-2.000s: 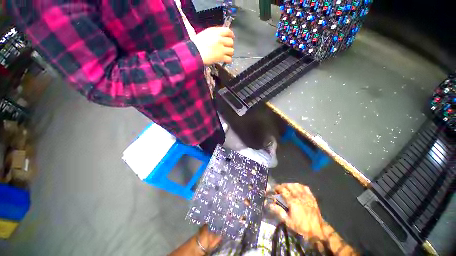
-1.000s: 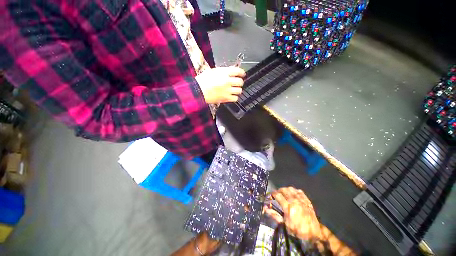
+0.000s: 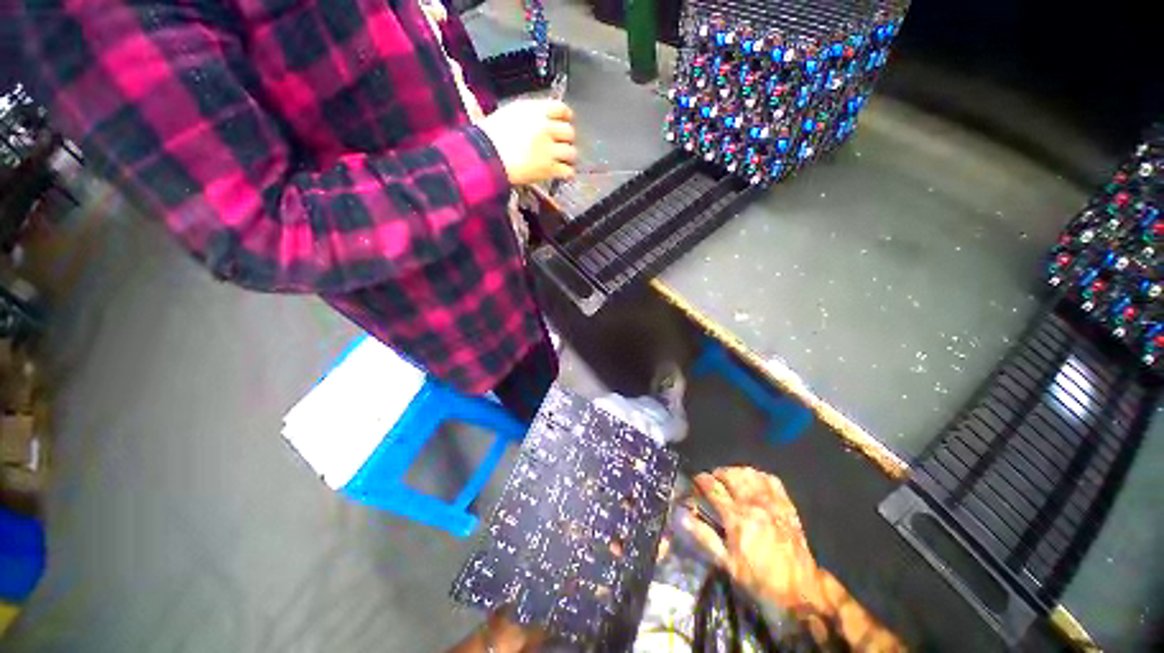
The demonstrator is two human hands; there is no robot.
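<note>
A dark PCB panel [image 3: 574, 510] with pale dots and lines is held tilted low in front of me, solder side up. My left hand [image 3: 511, 634] grips its lower left edge from below; most of the hand is hidden under the panel or cut off by the picture's bottom. My right hand [image 3: 753, 517] is at the panel's right edge, its fingers closed around a small dark tool [image 3: 702, 513], likely cutters, mostly hidden in the palm. Whether the tool touches the panel cannot be told.
A person in a pink-black checked shirt [image 3: 383, 191] stands at left, a hand [image 3: 534, 140] holding a small tool. A blue stool [image 3: 440, 459] has a white top. The bench [image 3: 817, 293] holds a black rack [image 3: 664, 217] with racked panels [image 3: 766, 96] and a second rack [image 3: 1021, 459].
The bench, racks and stool have shifted slightly left in view. The other person's hand has moved up and left since one second ago. My hands keep their hold on the panel and tool.
</note>
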